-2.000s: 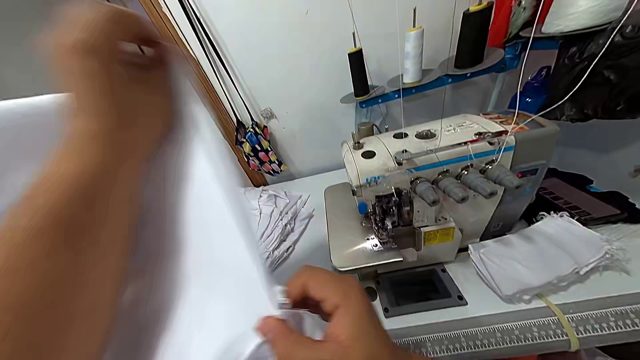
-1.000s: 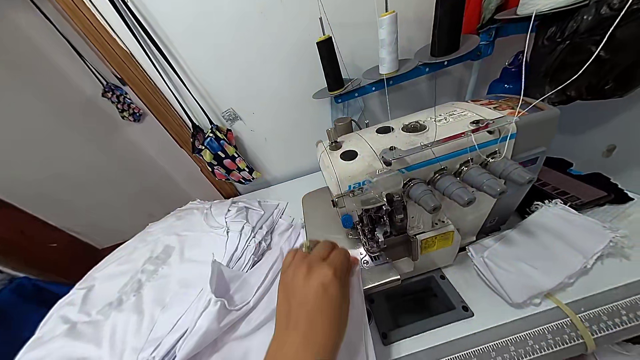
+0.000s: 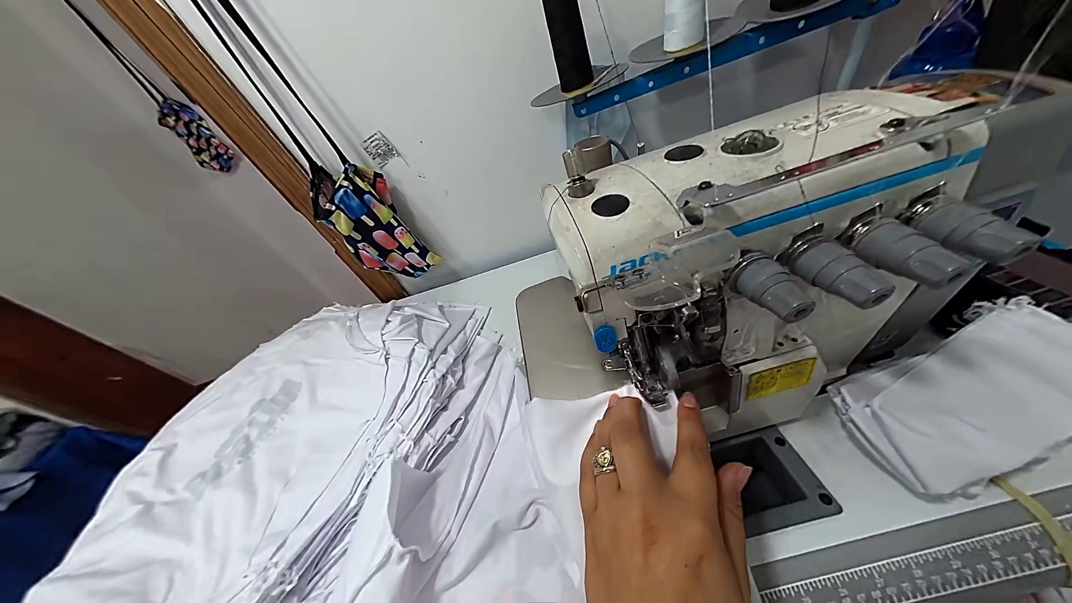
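My left hand (image 3: 653, 502), with a ring on one finger, lies palm down with its fingers spread on white fabric (image 3: 557, 435). Its fingertips touch the cloth right at the presser foot (image 3: 653, 389) of a white Jack overlock sewing machine (image 3: 754, 193). The fabric's edge runs over the machine's front plate (image 3: 557, 343). Left of the hand lies a large heap of white cloth pieces (image 3: 335, 419) with gathered, layered edges. My right hand is not in view.
White cloth pieces (image 3: 955, 402) with frayed edges lie right of the machine. A ruler strip (image 3: 921, 569) runs along the table's front edge. A black recessed tray (image 3: 779, 481) sits before the machine. Thread cones (image 3: 568, 42) stand behind. Patterned pouches (image 3: 377, 218) hang at left.
Two seconds ago both hands were in view with raised white cloth; now only my left hand shows, and the cloth lies down. The view has moved closer to the machine.
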